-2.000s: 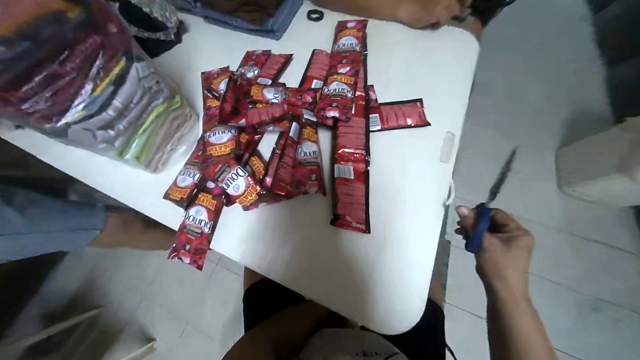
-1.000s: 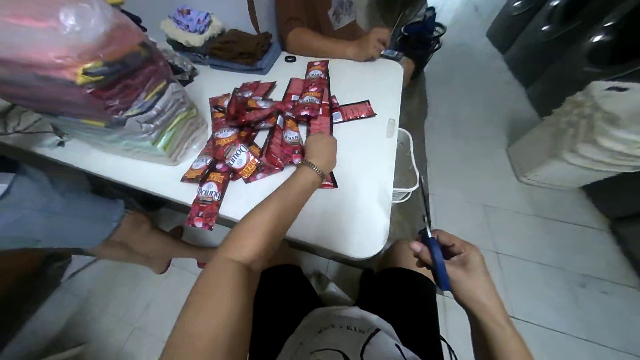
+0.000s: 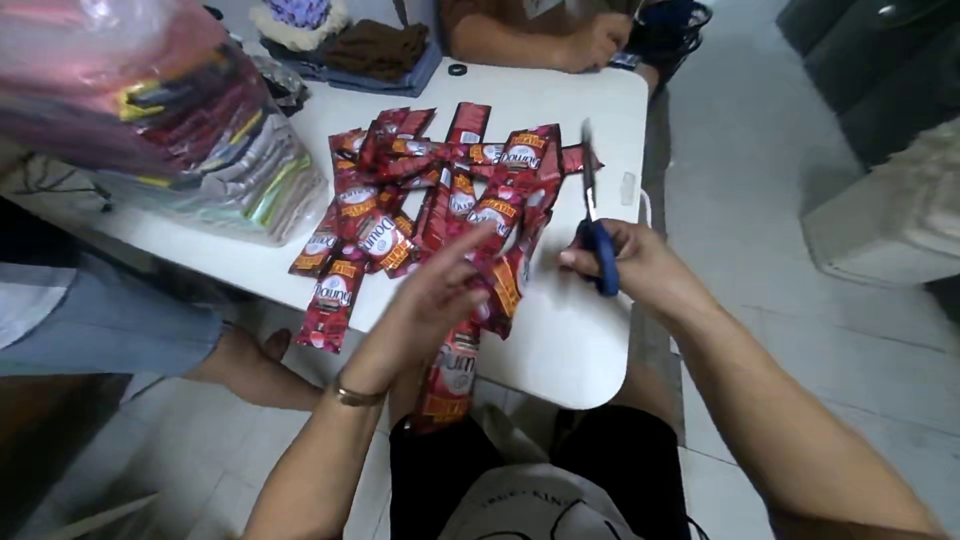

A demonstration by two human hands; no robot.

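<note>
Strips of red Downy sachets (image 3: 375, 236) lie crossed in a pile on the white table (image 3: 577, 360). Over the pile's near side is my left hand (image 3: 431, 307), fingers spread, wearing a bracelet on the wrist. A sachet strip (image 3: 454, 375) hangs beside and below that hand, past the table's front edge; whether the fingers touch it cannot be told. Scissors with blue handles (image 3: 600, 259) are in my right hand (image 3: 630, 266), above the table's right side, their blades pointing away from me.
Plastic-wrapped folded cloth (image 3: 202, 142) stands at the left of the table. Behind lie folded clothes (image 3: 379, 56) and a small black ring (image 3: 457, 69). Another person's forearm (image 3: 510, 52) rests on the far edge. A person's leg is at left; pale stacked containers (image 3: 892, 202) stand at right.
My left hand, on the sachets one second ago, is now nearer me, and a strip hangs over the front edge. My right hand has brought the scissors from beside the table to over it.
</note>
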